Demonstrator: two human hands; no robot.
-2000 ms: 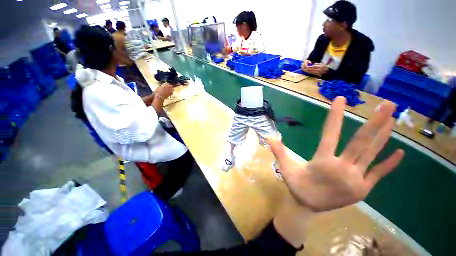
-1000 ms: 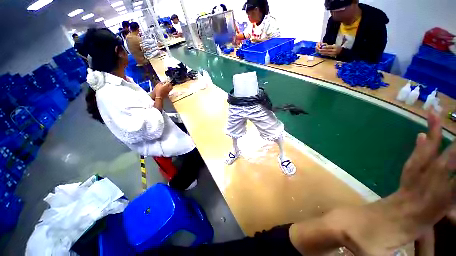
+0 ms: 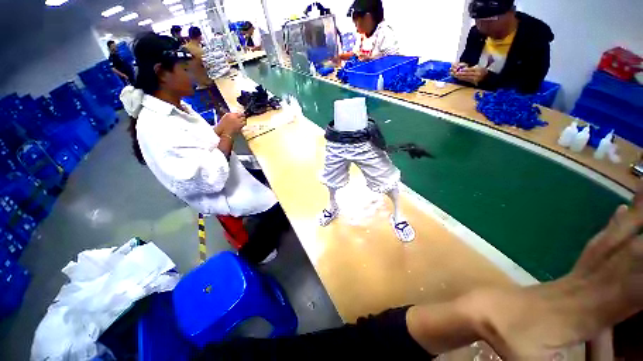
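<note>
A figure's lower-body part (image 3: pixel 358 162) stands upright on the brown bench (image 3: pixel 366 282), with grey-striped white shorts, bare legs, sandals, a dark sash at the waist and a pale block on top. My left hand (image 3: pixel 574 303) reaches across to the lower right, away from the part, its fingers stretched and cut off by the right edge. I see nothing in it. A strip of skin below it at the lower right may be my right hand or wrist; its fingers are hidden.
The green conveyor (image 3: pixel 479 190) runs along the bench's right side, with a dark piece (image 3: pixel 412 150) on it. A person in white (image 3: pixel 180 151) sits at the left. A blue stool (image 3: pixel 218 296) and white sheets (image 3: pixel 102 296) are lower left. Two people work across the belt, near a blue box (image 3: pixel 381 72).
My left hand has moved from in front of the bench to the far right edge. The figure part still stands on the bench. The view has shifted, and the person in white has turned their head.
</note>
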